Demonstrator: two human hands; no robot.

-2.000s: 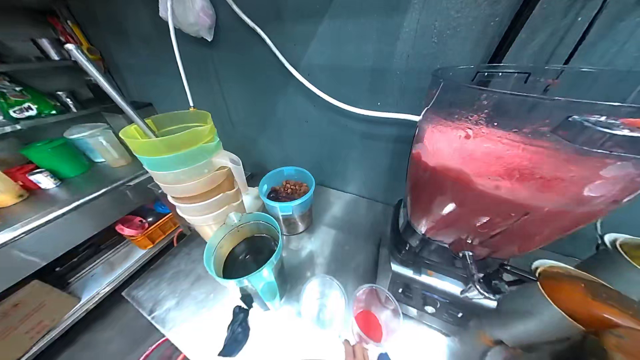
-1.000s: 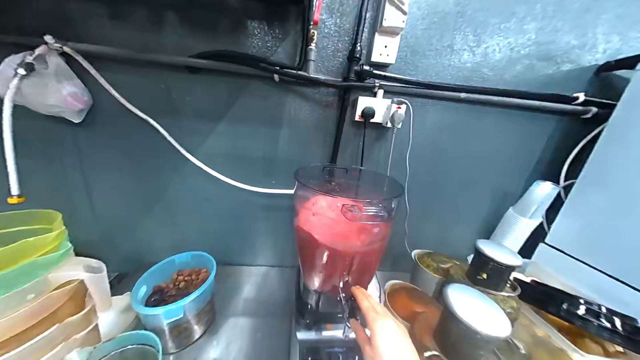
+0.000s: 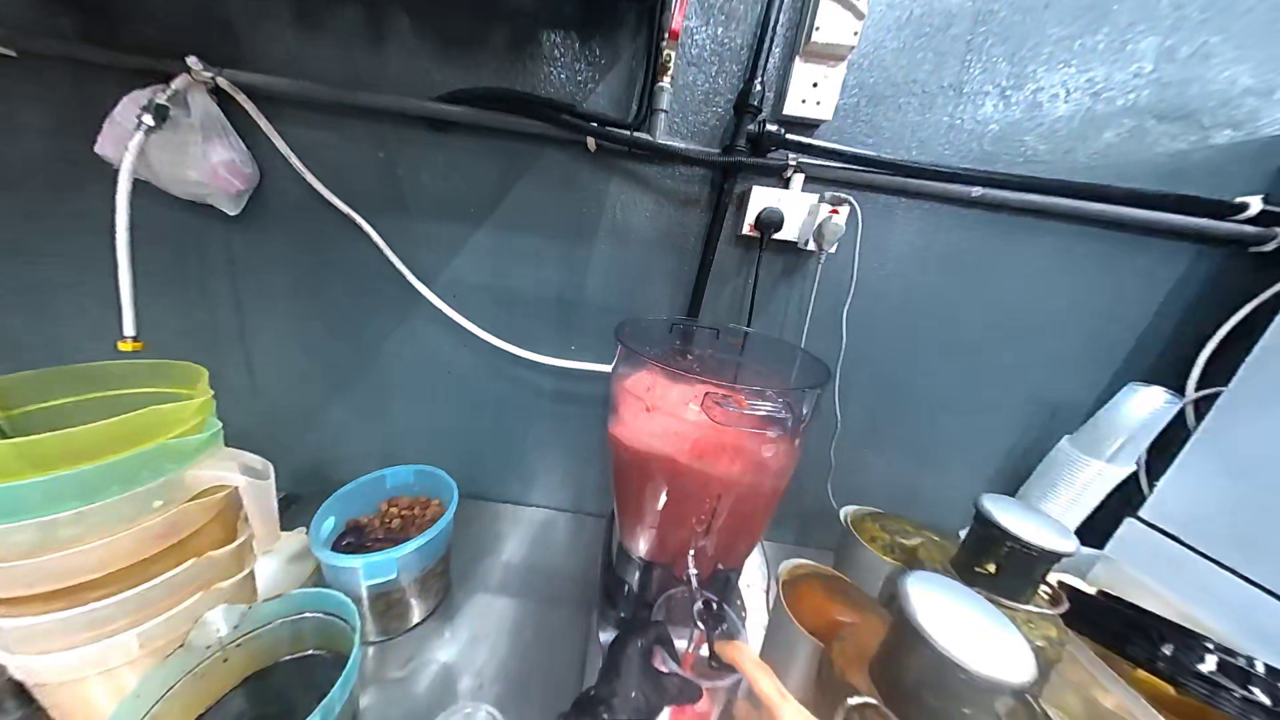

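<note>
A large clear dispenser jar [image 3: 705, 460] full of red drink with pink froth stands on a dark base. Below its spout and tap [image 3: 708, 620], a clear plastic cup [image 3: 685, 625] is held tilted, with some red in it. My left hand [image 3: 635, 675], in a black glove, grips the cup from the left side. My bare right hand [image 3: 765, 685] enters from the bottom edge, an extended finger touching the tap area; its other fingers are out of view.
Left are stacked plastic jugs [image 3: 120, 560], a teal jug [image 3: 345, 625] of dark liquid and a blue-rimmed tub [image 3: 385, 570] of brown pieces. Right are pots of food [image 3: 800, 650], a lidded pot [image 3: 965, 625] and stacked clear cups [image 3: 1080, 475]. A hose [image 3: 400, 265] runs behind.
My gloved left hand and the clear cup have come to the tap; one second ago neither showed there. My right hand was beside the tap then and is lower now. The view swung upward after the first frame.
</note>
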